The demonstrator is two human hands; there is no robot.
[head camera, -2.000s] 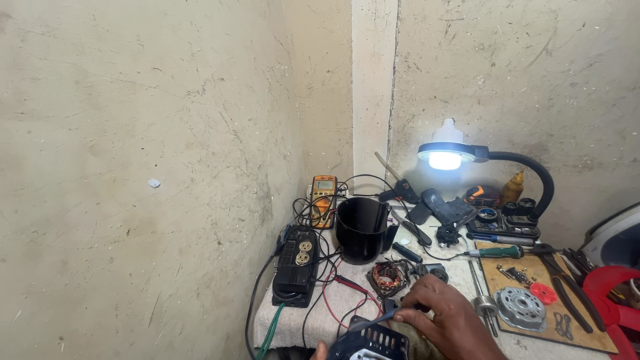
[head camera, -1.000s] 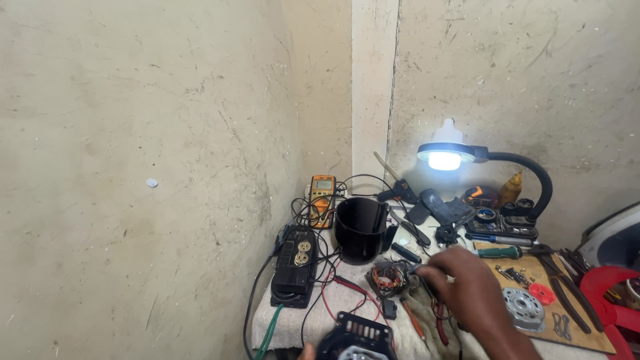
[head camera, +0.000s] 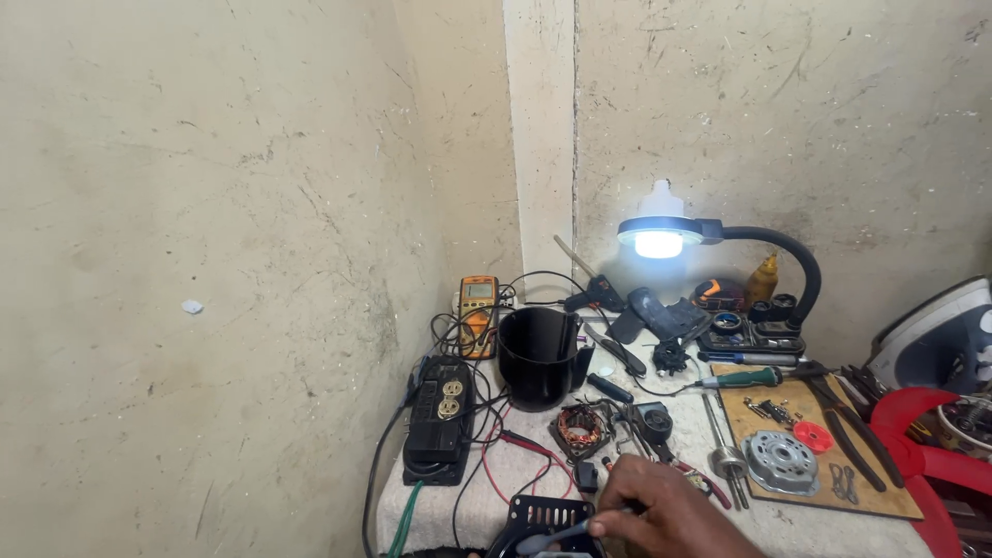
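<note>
My right hand point(head camera: 659, 504) is closed around a slim blue-grey tool point(head camera: 570, 532) at the bottom of the view. The tool's wide, rounded end lies over a black slotted motor housing point(head camera: 552, 510), which the frame's lower edge cuts off. Only a sliver of my left hand point(head camera: 473, 555) shows at the housing's left side; its grip is hidden. Just beyond the housing lie a small black block point(head camera: 586, 477) and a stator with copper windings point(head camera: 580, 431). Red-handled pliers point(head camera: 711, 482) lie partly behind my right hand.
A black cylindrical container point(head camera: 535, 360) stands beside an orange multimeter point(head camera: 479, 310) and a black power strip point(head camera: 439, 422) with cables. On the right, a wooden board point(head camera: 876, 496) bears a metal end cover point(head camera: 781, 463) and pliers point(head camera: 849, 426). A lit lamp point(head camera: 659, 242) hangs behind.
A second ago my right hand was by the copper-wound stator; it has come back toward the black housing, where it also was two seconds ago. Less of my left hand shows now.
</note>
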